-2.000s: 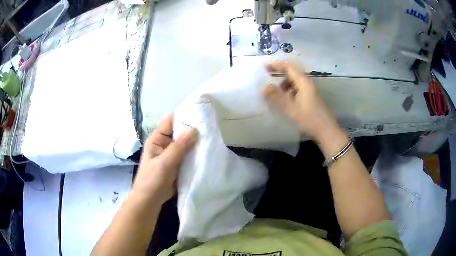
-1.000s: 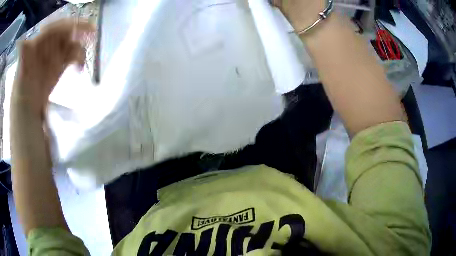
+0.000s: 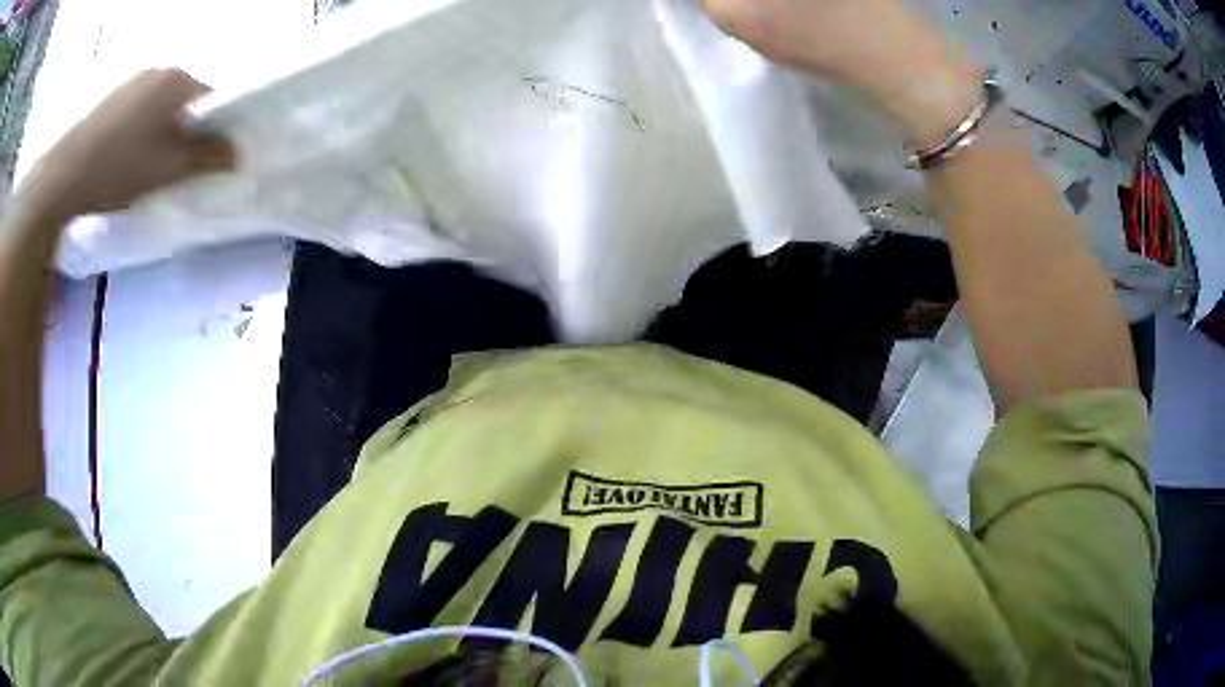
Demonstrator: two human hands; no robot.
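Observation:
A large white garment panel (image 3: 497,148) is stretched between my hands, its lower edge hanging over the table's front edge above my dark lap. A thin dark stitch line shows near its upper middle. My left hand (image 3: 141,141), slightly blurred, grips the panel's left side at the upper left. My right hand (image 3: 820,34) is at the top edge of the view, partly cut off, beside a folded strip of the cloth. Its fingertips are hidden, so its grip cannot be made out.
Red-handled snips (image 3: 1150,212) lie at the far right of the table. Part of the pale sewing machine (image 3: 1128,27) shows at the upper right. White pieces (image 3: 195,389) are at the lower left, and another pale piece (image 3: 940,403) is right of my lap.
The panel, bunched in my left hand earlier, is now spread wide. My left hand has moved far left and closed on its edge. My right hand has moved up, then slightly right.

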